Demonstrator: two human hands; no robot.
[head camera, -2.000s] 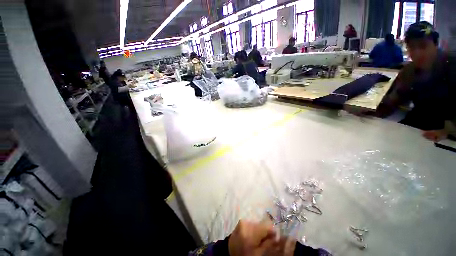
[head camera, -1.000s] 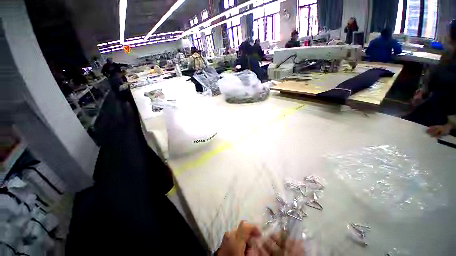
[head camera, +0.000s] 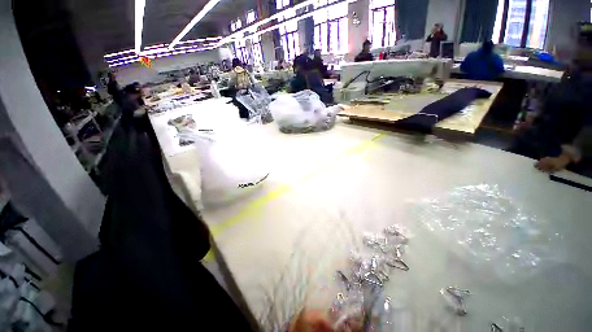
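Several silver triangular metal buckles (head camera: 373, 262) lie in a loose pile near the table's front edge. A small separate group of buckles (head camera: 456, 298) lies to the right, and part of another piece (head camera: 496, 327) shows at the bottom edge. A flat, glittery heap of clear plastic sleeves (head camera: 490, 224) lies at the right. My left hand (head camera: 313, 321) is cut off by the bottom edge and blurred; its fingers and anything in them cannot be made out. My right hand cannot be made out in the blur beside it.
A white printed plastic bag (head camera: 227, 170) stands at the left beside the yellow tape line (head camera: 285, 189). A clear bag of hardware (head camera: 302, 113) stands farther back. A black fabric roll (head camera: 448, 109) lies on a board beyond. A person's hand (head camera: 558, 159) rests at the right table edge.
My hands have dropped lower, mostly out of the picture. The view has shifted, so the table things sit farther left. The person at the right has leaned away from the earliest position.
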